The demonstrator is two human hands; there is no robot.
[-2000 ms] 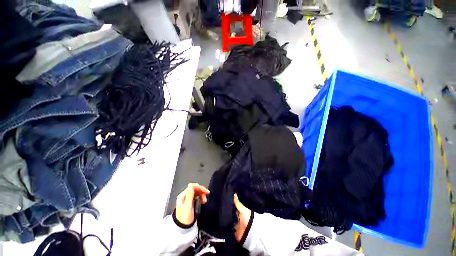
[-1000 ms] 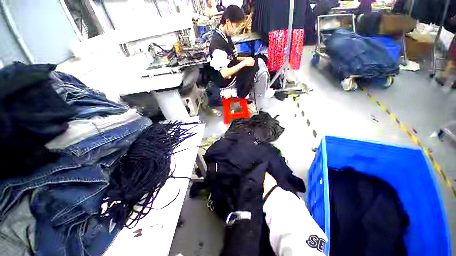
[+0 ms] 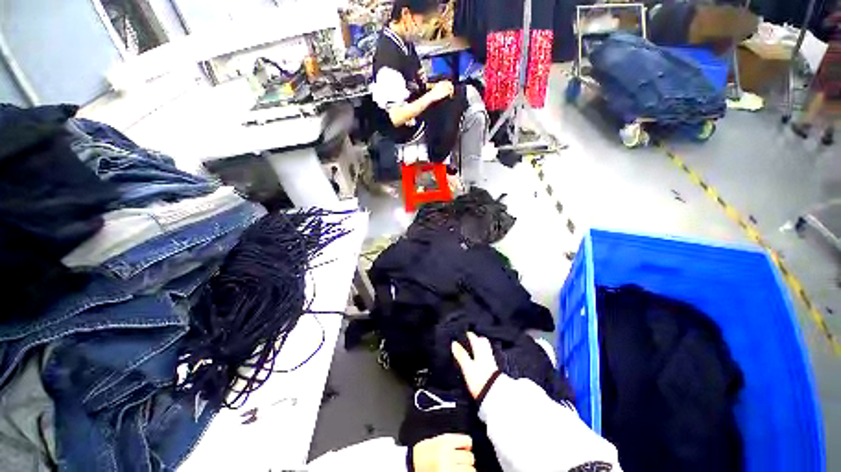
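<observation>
Black garments (image 3: 433, 277) lie in a heap between the white table and the blue crate and reach down to the lap. My right hand (image 3: 476, 364) lies on the black cloth, palm down, thumb and fingers apart. My left hand (image 3: 444, 454), low at the frame's bottom edge and partly cut off, is curled on the black cloth near the lap. A small white loop (image 3: 433, 400) shows on the black cloth between the hands, left of my right wrist.
The blue crate (image 3: 687, 247) at right holds black garments. The white table (image 3: 323, 355) at left bears a black cord bundle (image 3: 258, 295) and denim (image 3: 101, 323). A person (image 3: 406, 88) sits behind a red stool (image 3: 426, 187). A cart (image 3: 645, 83) with denim stands far right.
The view has tilted up since the earliest frame, showing the person and cart. My right hand has moved to the cloth left of the crate. My left hand, unseen one second ago, shows again.
</observation>
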